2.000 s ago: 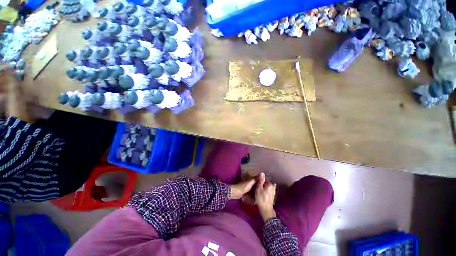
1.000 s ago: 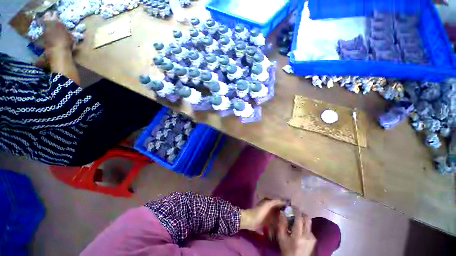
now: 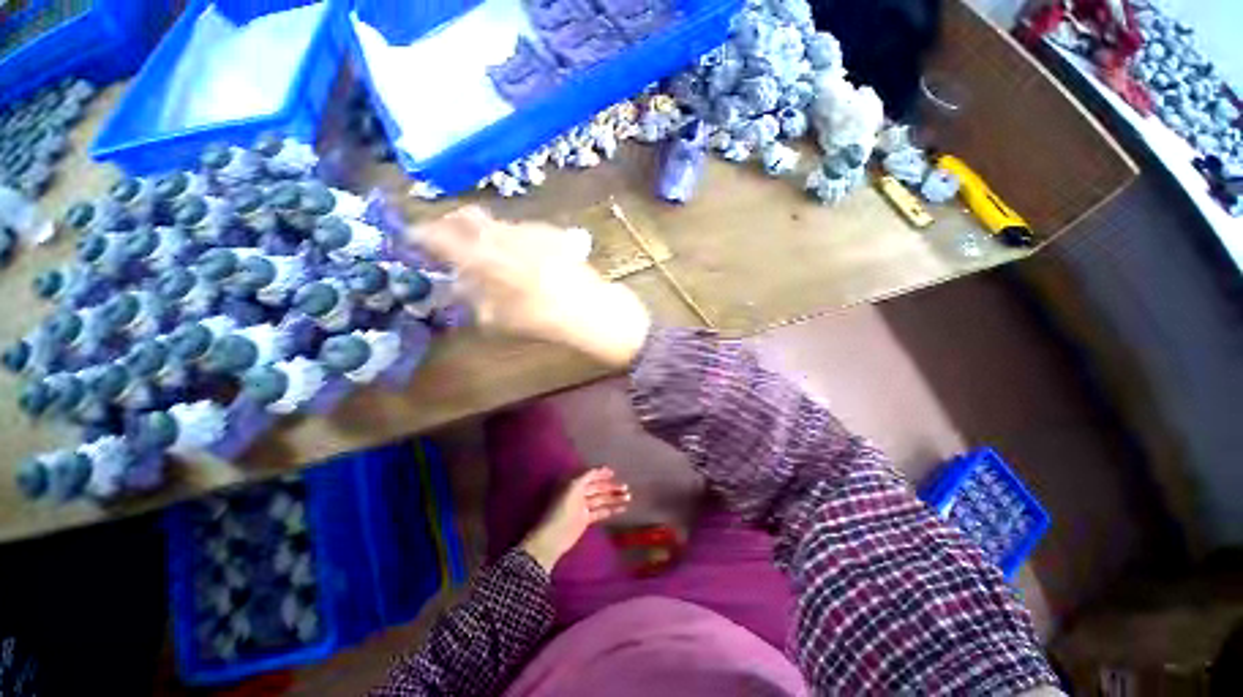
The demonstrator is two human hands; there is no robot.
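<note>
My right hand [image 3: 539,283] is blurred. It reaches across the table over part of the cardboard glue board [image 3: 630,242], with its fingers at the right end of the rows of assembled figurines [image 3: 191,293]. Whether it holds a figurine is hidden. My left hand [image 3: 579,515] is above my lap, empty, with its fingers apart. The figurines have purple bases, white middles and grey-green heads. The thin glue stick [image 3: 664,266] lies across the board. A purple base part [image 3: 680,169] lies behind it. The white glue blob is not clearly visible.
Blue trays [image 3: 450,174] stand at the back, with heaped grey upper parts [image 3: 770,82] to their right. A yellow-black knife [image 3: 984,200] and a small yellowish piece [image 3: 905,202] lie near the right table edge. More blue trays [image 3: 1009,470] are below table height.
My hands have parted. My right hand has moved from my lap up to the figurine rows, while my left stays low and has opened. The view has swung right.
</note>
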